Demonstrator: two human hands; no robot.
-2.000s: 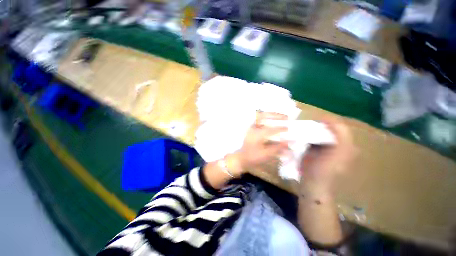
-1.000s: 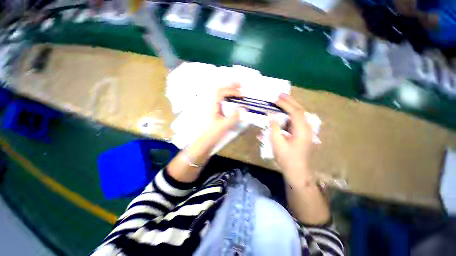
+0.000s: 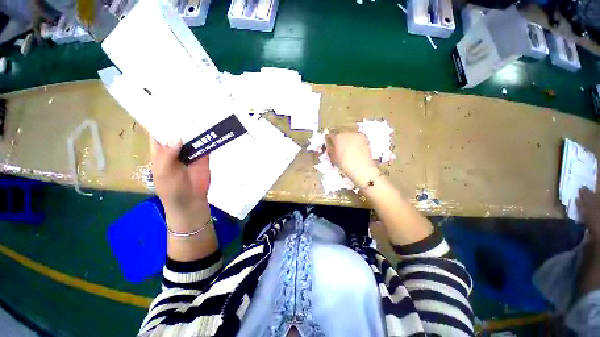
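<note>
My left hand grips the lower edge of an unfolded white card insert, which has a black band with white lettering, and holds it raised over the bench. White instruction leaflets lie spread beneath and right of it, partly hidden by it. My right hand is down on a loose heap of small white slips right of the leaflets. Its fingertips are bunched and partly hidden, so I cannot tell if they pinch a slip.
A bent white hook lies at bench left. Open product boxes and an upright carton stand on the green belt. At far right, another person's hand touches a white stack. A blue stool is below.
Both hands were together on the folded card. Now my left hand holds it opened out to the left, and my right hand has left it and reached down to the slips.
</note>
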